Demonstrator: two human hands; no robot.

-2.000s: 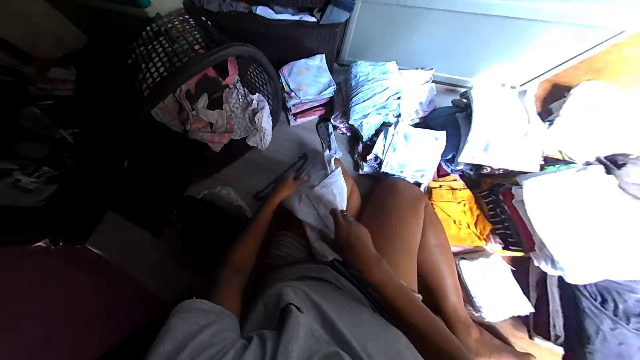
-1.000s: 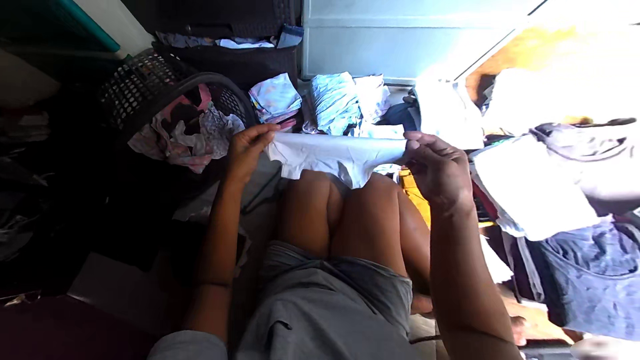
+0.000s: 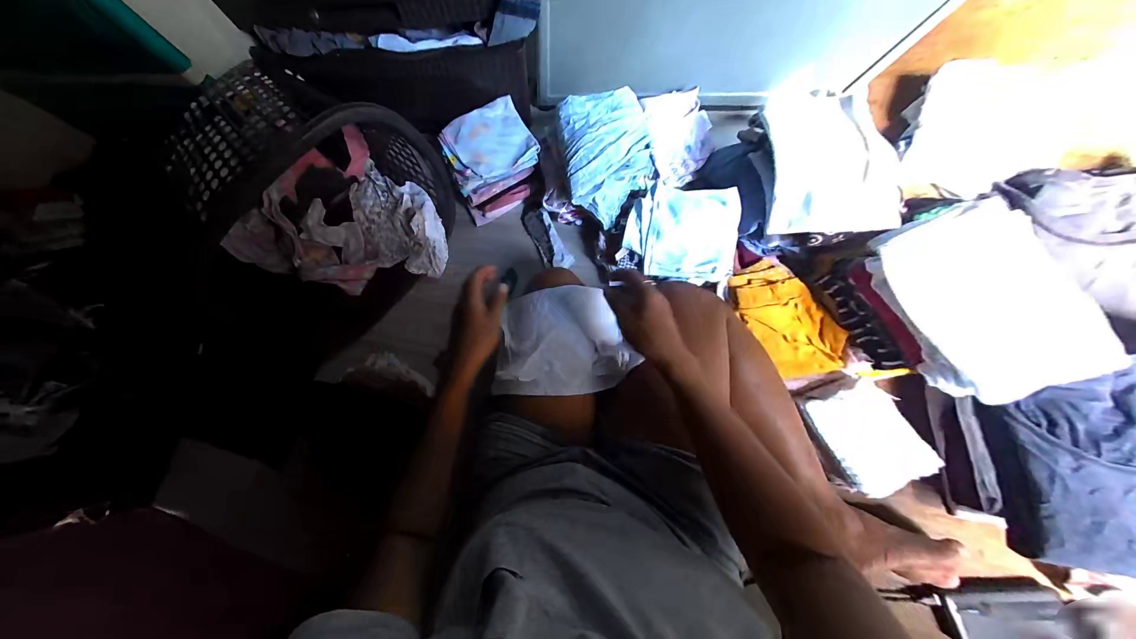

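A white cloth garment (image 3: 559, 342) lies spread over my thigh, its wide edge toward my body. At its left side is my left hand (image 3: 482, 311), thumb and fingers raised and apart; a small dark thing shows by the fingertips, and whether they touch the cloth is unclear. My right hand (image 3: 641, 311) is at the garment's upper right corner, fingers bent over the edge, the fingertips partly hidden in shadow. Beyond my knees sit folded light blue clothes (image 3: 603, 146) and a folded white-and-blue cloth (image 3: 692, 232).
A dark plastic laundry basket (image 3: 426, 160) holding crumpled pink and patterned clothes lies tipped at the left. Beside it is a folded patterned stack (image 3: 493, 146). To the right are yellow folded cloth (image 3: 785, 319), white folded cloths (image 3: 994, 302) and blue-grey clothing (image 3: 1083, 461). A pale panel (image 3: 692, 44) stands behind.
One second ago both hands held the white garment stretched out above my knees. Now it rests on my thigh, and my hands have come lower and closer together.
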